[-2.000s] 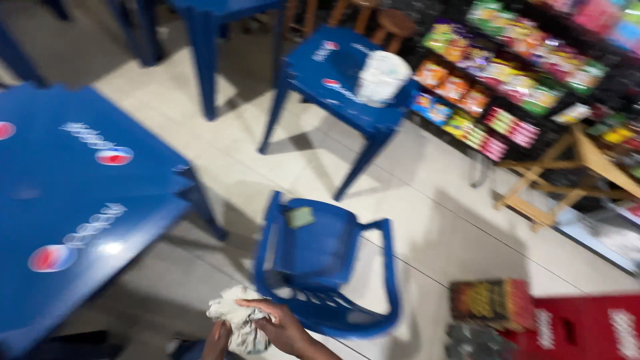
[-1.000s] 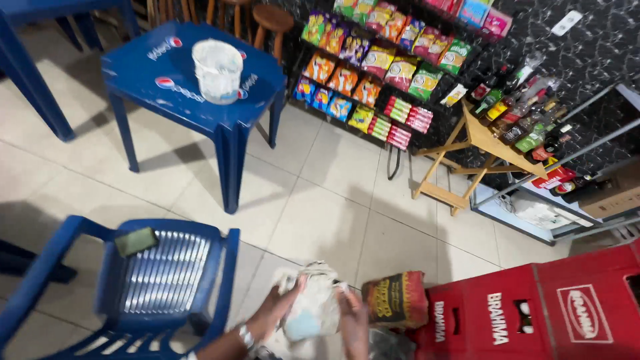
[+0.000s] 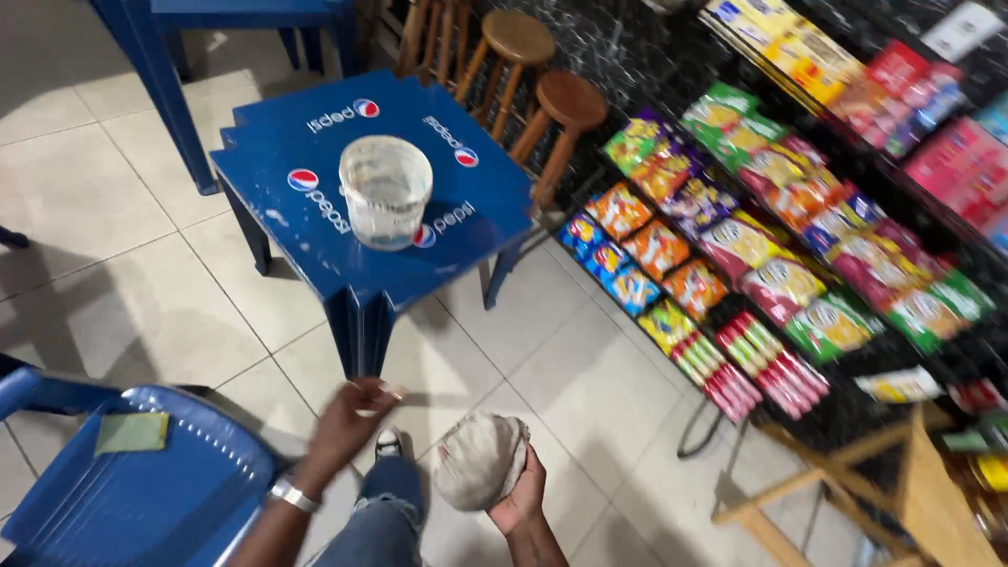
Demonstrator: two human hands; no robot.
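Note:
My right hand [image 3: 520, 492] holds a bundled, greyish-white cloth [image 3: 476, 465] from below and the right side, over the tiled floor. To the left of the cloth and apart from it is my left hand [image 3: 358, 417], with curled, blurred fingers and a silver band on the wrist; whether a small thing is between the fingertips cannot be told. Beyond both hands, a smeared white plastic bucket [image 3: 386, 193] stands upright on a blue plastic Pepsi table [image 3: 276, 197]. A greenish sponge or folded cloth [image 3: 132, 433] lies on a blue plastic chair [image 3: 134, 504] at the lower left.
Wooden stools [image 3: 571, 98] stand behind the table. A rack of snack packets [image 3: 740, 236] runs along the right, with a folding wooden stand [image 3: 835, 472] at the lower right. My jeans leg [image 3: 378, 528] and sneaker [image 3: 387, 443] show below; another blue table [image 3: 244, 6] is at the top left.
My left hand has come off the cloth, which both hands touched one second ago; my right hand still holds it. The view has swung, and the red crates are out of frame.

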